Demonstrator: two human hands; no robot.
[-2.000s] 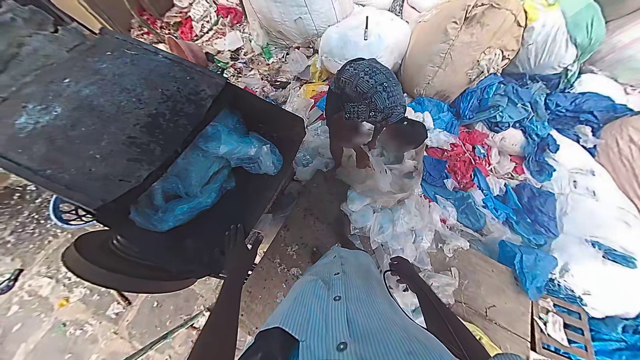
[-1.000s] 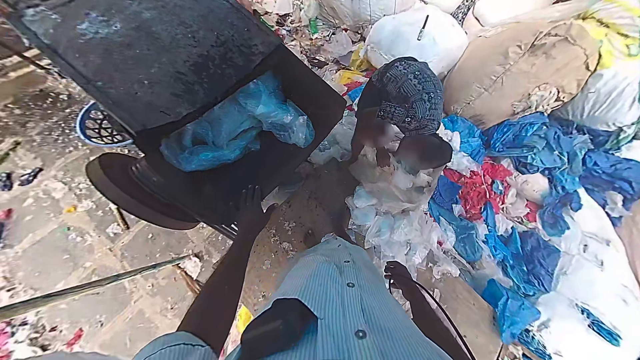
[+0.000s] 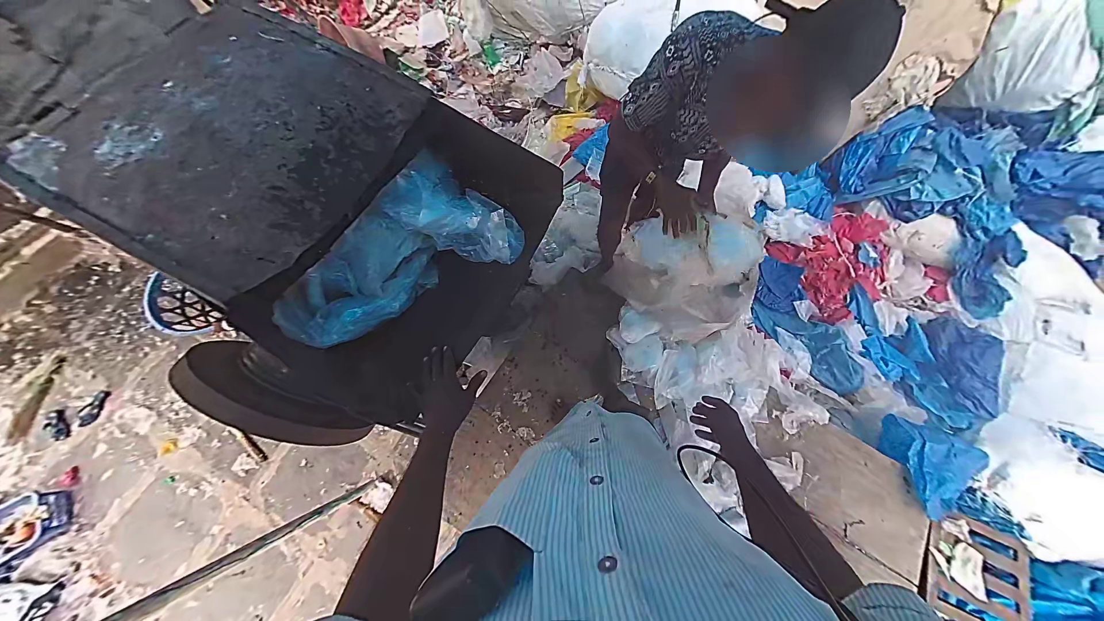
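My left hand [image 3: 447,392] rests with spread fingers at the near edge of a large dark machine [image 3: 466,319]; nothing is in it. Inside the machine's opening lies a crumpled blue translucent plastic sheet [image 3: 371,259]. Below a heap of clear and white plastic bags [image 3: 690,345], my right hand [image 3: 720,424] hangs with its fingers apart and holds nothing. A thin black cable [image 3: 690,457] loops beside that wrist. Across the heap a person in a dark patterned top [image 3: 681,78] bends down, a hand [image 3: 677,205] on the clear plastic.
Blue plastic bags [image 3: 914,172] and red plastic [image 3: 841,263] lie at the right, near large stuffed sacks [image 3: 1026,69]. A plastic crate [image 3: 983,573] sits at the lower right. On the left ground are a blue-rimmed basket [image 3: 177,306] and a long pole [image 3: 250,548].
The other person's head has lifted from the heap toward the upper right. My right hand's fingers have spread. My left hand stays by the machine's edge.
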